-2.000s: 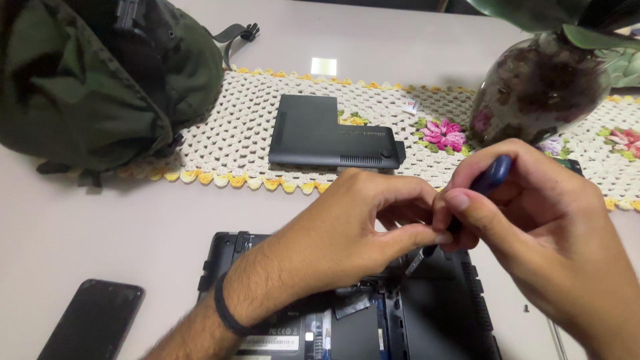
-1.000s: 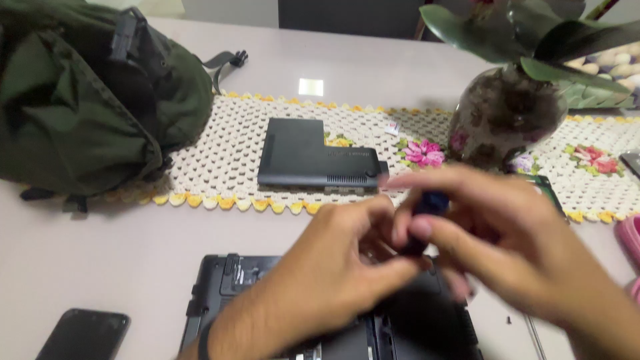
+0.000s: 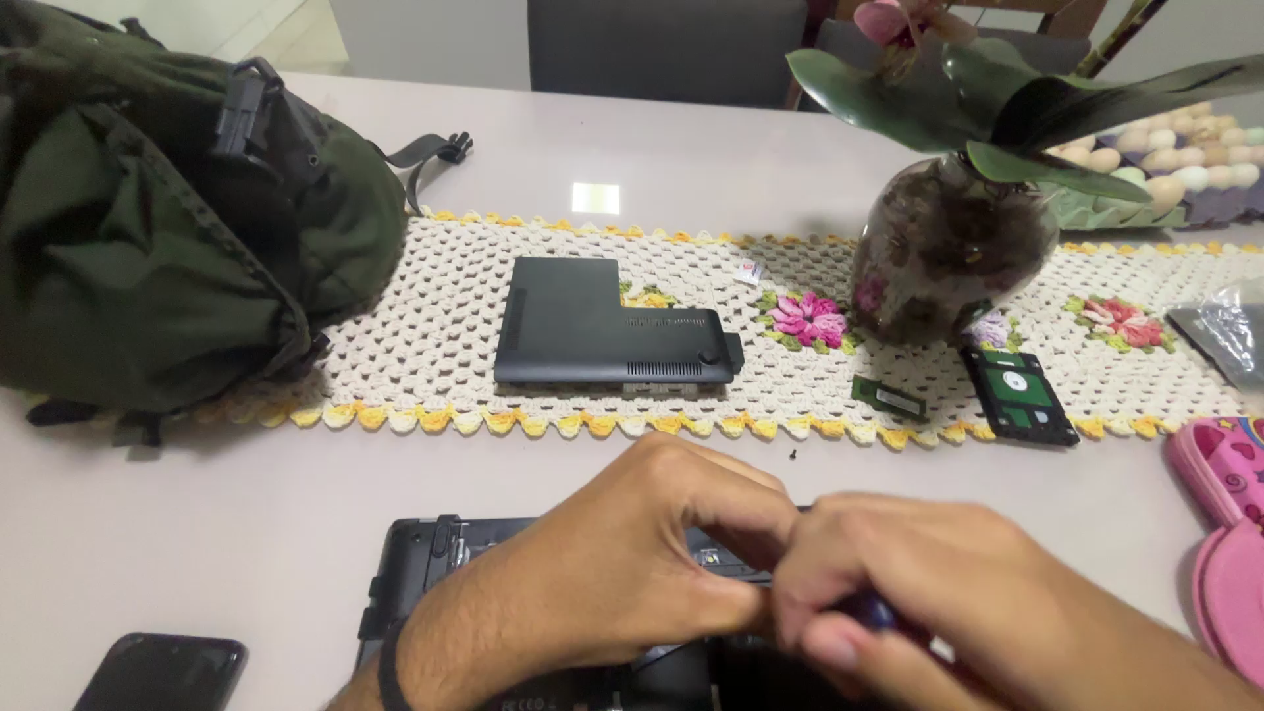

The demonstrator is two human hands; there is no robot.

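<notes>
A black laptop point(image 3: 415, 553) lies underside up at the bottom centre, partly covered by both hands. My right hand point(image 3: 918, 583) is closed around a dark blue tool handle point(image 3: 869, 610), likely a screwdriver; its tip is hidden. Over the laptop, my left hand point(image 3: 612, 563) has thumb and forefinger meeting at the fingers of my right hand; what they pinch is hidden. Beyond the hands, a black laptop bottom cover point(image 3: 592, 336) rests on the crocheted runner point(image 3: 444, 296). To its right lie a memory module point(image 3: 889, 397) and a hard drive point(image 3: 1019, 395). One small screw point(image 3: 792, 455) is on the table.
A green backpack point(image 3: 188, 237) stands at the left, with a smartphone point(image 3: 163, 673) nearer the front. A potted orchid in a glass vase point(image 3: 948, 257) stands back right, before trays of eggs point(image 3: 1175, 163). A pink case point(image 3: 1224, 474) is at the right edge.
My right hand has turned over the blue handle, which pointed up two seconds ago and is now mostly covered by the fingers. The view has shifted, showing more of the runner's right side.
</notes>
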